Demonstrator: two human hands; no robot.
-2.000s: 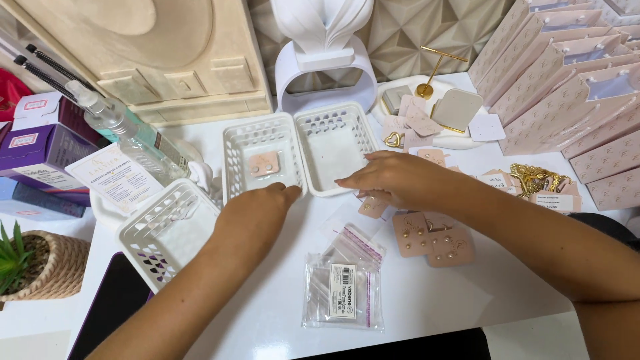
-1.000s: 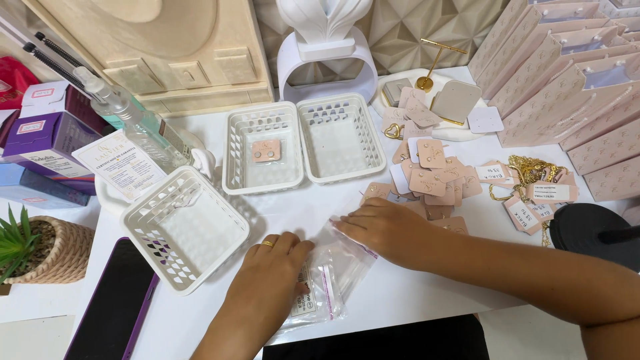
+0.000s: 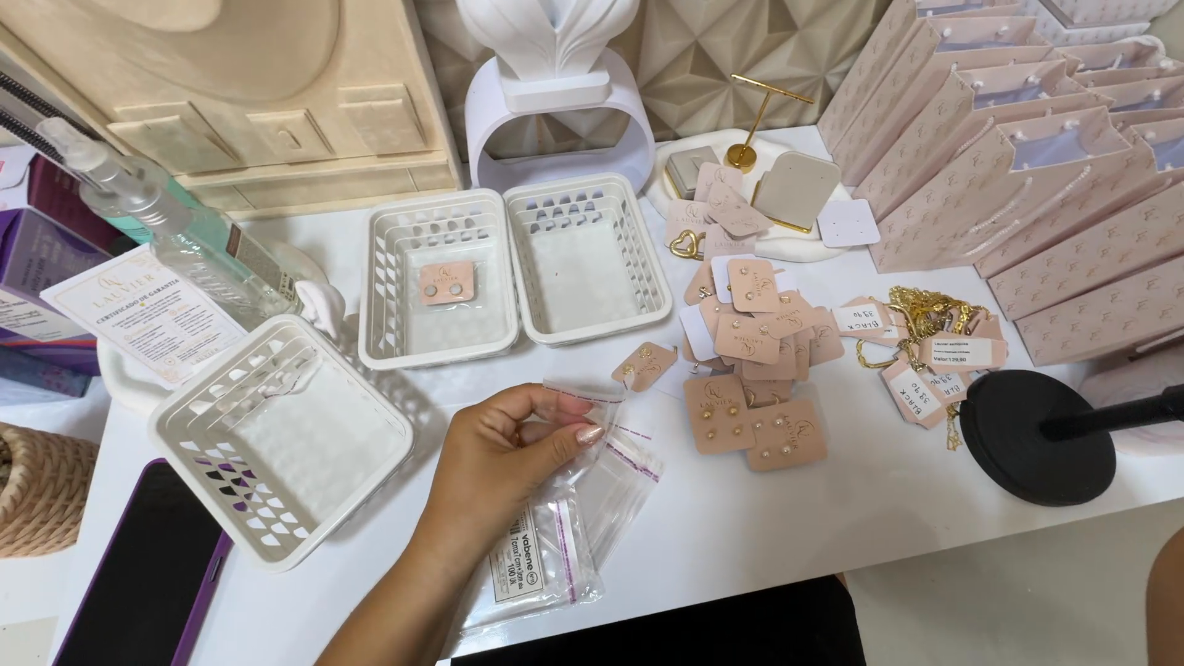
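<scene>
My left hand [image 3: 509, 453] pinches a small clear plastic bag [image 3: 592, 398] between thumb and fingers, above a stack of clear self-seal bags [image 3: 564, 546] with purple strips and a printed label. To its right lie a single pink earring card [image 3: 644, 364] and a heap of pink and white earring cards [image 3: 747, 335]. Behind it, one white plastic basket [image 3: 439, 347] holds a pink card with two round earrings [image 3: 447, 283]; another white basket [image 3: 592, 324] beside it holds nothing visible. A third white basket [image 3: 282, 439] stands at the left. My right hand is out of view.
Gold chains with tags [image 3: 934, 319] lie near a black round stand base [image 3: 1036, 435]. Pink paper bags [image 3: 999, 185] line the back right. A dark phone [image 3: 143, 564], spray bottle [image 3: 203, 240] and printed card [image 3: 143, 314] are at the left. A white display stand [image 3: 560, 139] stands behind the baskets.
My left hand has risen from the bag stack with a clear bag in its fingers. The right hand, beside the stack a second ago, has left the view.
</scene>
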